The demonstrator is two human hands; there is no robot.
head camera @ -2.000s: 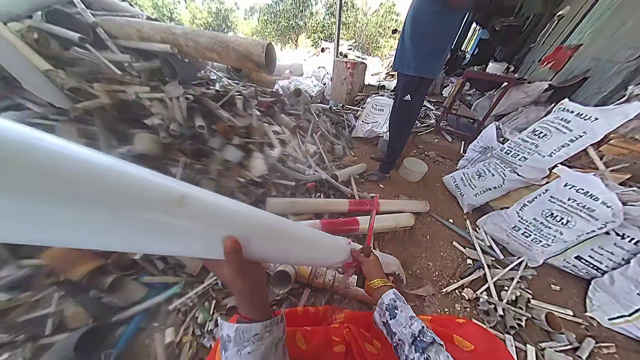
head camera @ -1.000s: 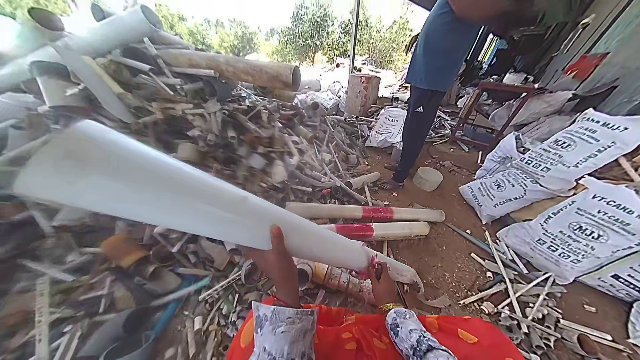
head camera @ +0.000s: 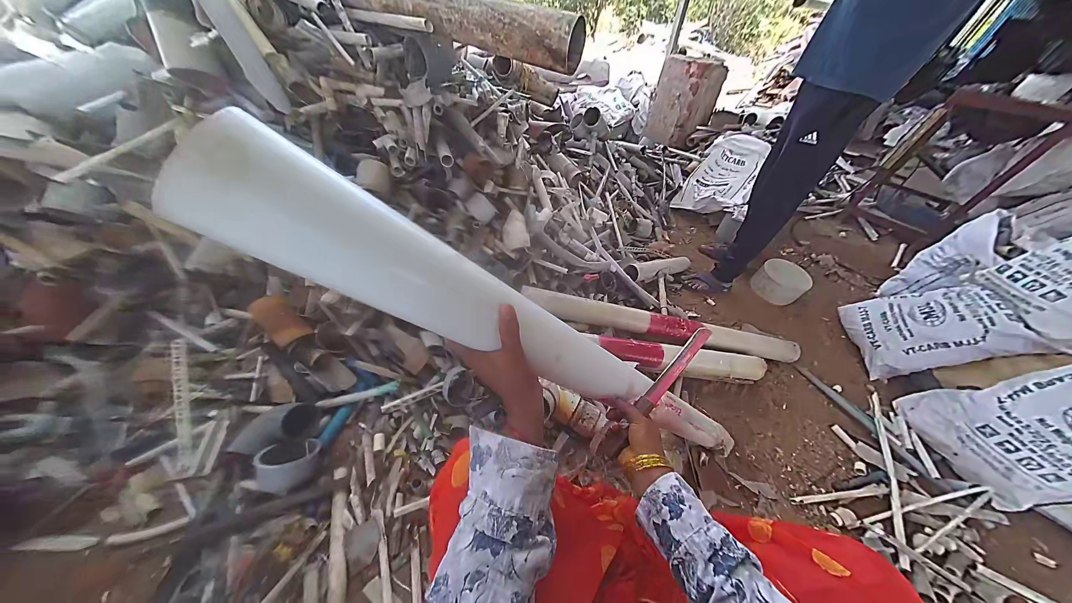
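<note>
A long white plastic pipe slants from the upper left down toward the right, its right end discoloured and marked with red. My left hand grips it from below near the middle, thumb up along its side. My right hand is closed round a narrow tool with a reddish blade, which lies across the pipe near its right end. The tool's exact kind cannot be told. Two pale pipes with red bands lie on the ground just beyond. Orange-red cloth covers my lap.
A large heap of scrap pipes fills the left and back. Printed white sacks lie at the right, near loose plastic strips. A person stands behind, beside a round pale container. A stump-like block stands at the back.
The pipe's far left end has swung into full view and now points more to the upper left. The reddish blade, hard to make out a second ago, shows plainly across the pipe. Both hands stay on their holds.
</note>
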